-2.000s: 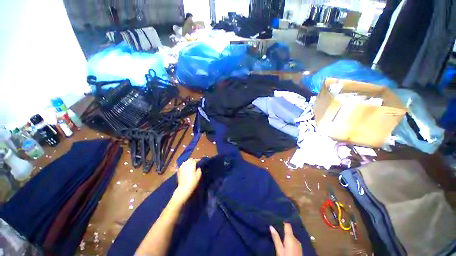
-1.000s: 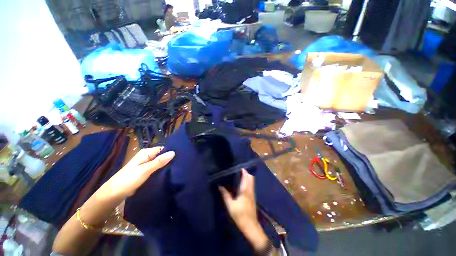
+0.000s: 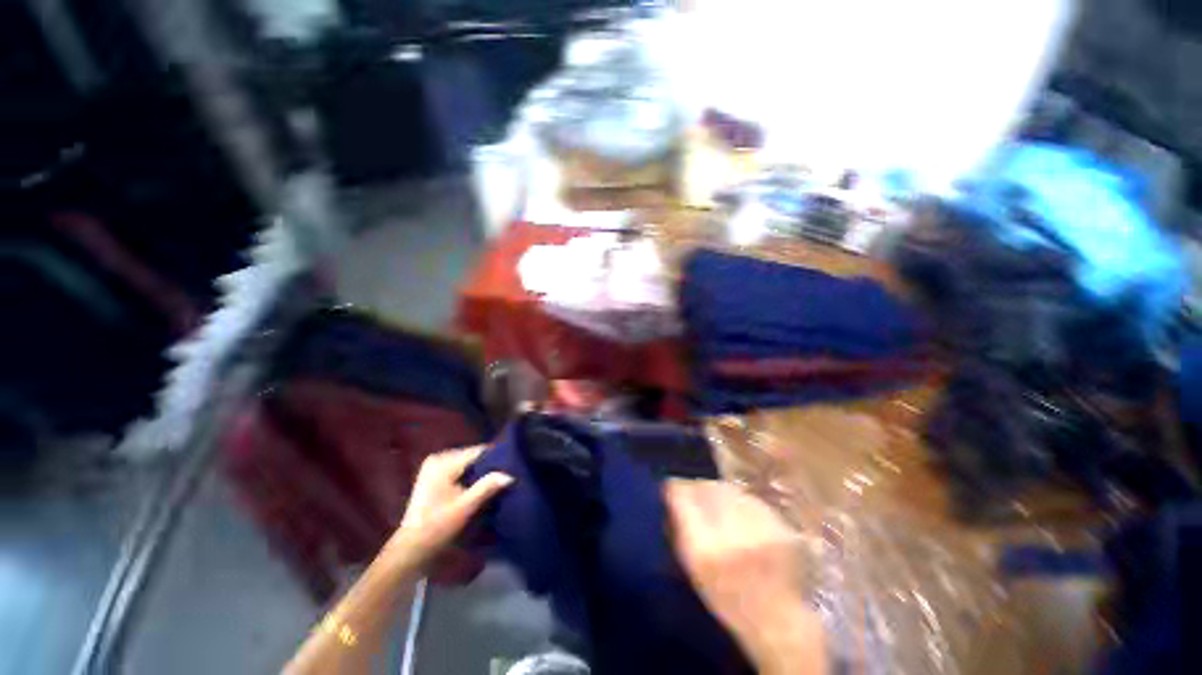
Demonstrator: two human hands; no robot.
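A navy garment, which looks like a jacket [image 3: 633, 567], hangs between my two hands at the lower centre, off the table's left edge. My left hand [image 3: 452, 495] holds its left upper part, thumb out to the right. My right hand [image 3: 738, 547] is closed on its right side near the shoulder. A dark opening shows at the top of the garment. Motion blur hides the fingertips and whether a hanger is inside.
Folded navy and maroon garments [image 3: 798, 330] lie on the brown table [image 3: 844, 488]. Black hangers [image 3: 1002, 382] and a blue plastic bag [image 3: 1087, 224] are at the right. Maroon garments [image 3: 363, 462] hang at the left by a metal rail [image 3: 139, 528]. A red cloth [image 3: 508, 297] is behind.
The view has swung left, from the tabletop to the rack side. The navy garment has come off the table with my hands; my right hand has moved from its opening to its side.
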